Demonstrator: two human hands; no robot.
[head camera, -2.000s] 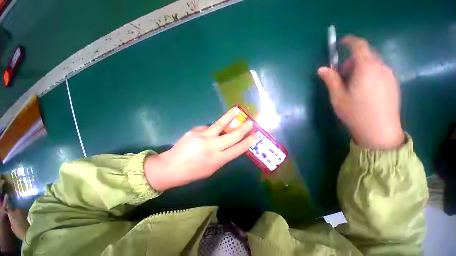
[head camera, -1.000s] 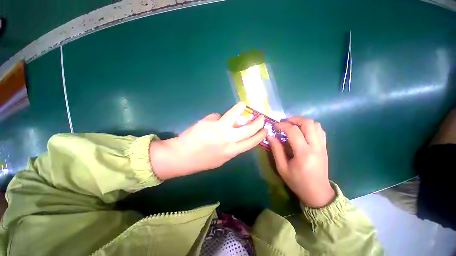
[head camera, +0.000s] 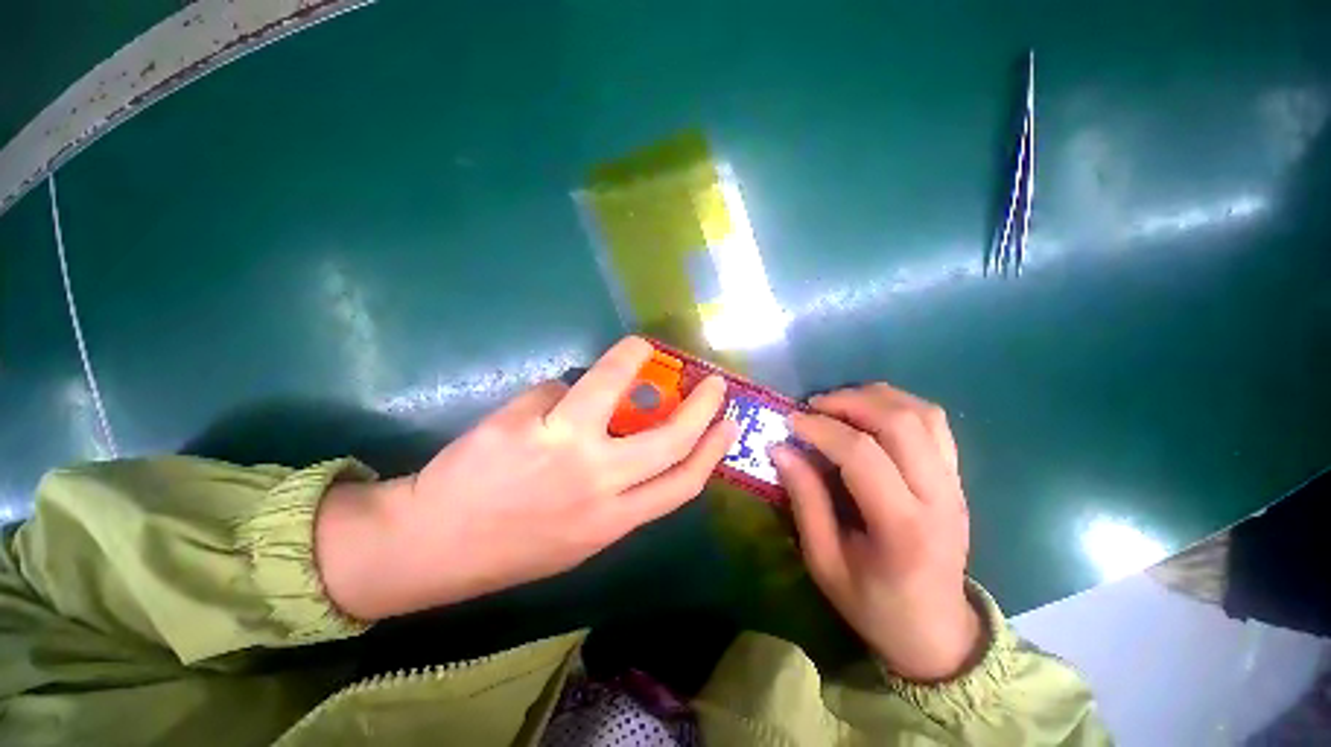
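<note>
A red electronic unit (head camera: 755, 435) lies slanted in front of me, its orange end at the left and its white-and-blue board at the right. My left hand (head camera: 533, 482) grips it around the orange end, with fingers over its middle. My right hand (head camera: 885, 504) has its thumb and fingertips on the board end. Whether a small piece is between those fingertips cannot be seen. The silver tweezers (head camera: 1019, 183) lie on the green bench at the upper right, apart from both hands.
A yellow-green tape strip (head camera: 642, 234) runs on the bench (head camera: 438, 190) behind and under the unit, with a clear shiny film over part of it. A pale rail (head camera: 139, 80) curves across the upper left. A thin white line (head camera: 76, 321) crosses the left side. A dark sleeve (head camera: 1285, 562) shows at the right edge.
My right hand has put down the tweezers and come to the unit's right end. My left hand has stayed on the unit. The camera view has shifted a little.
</note>
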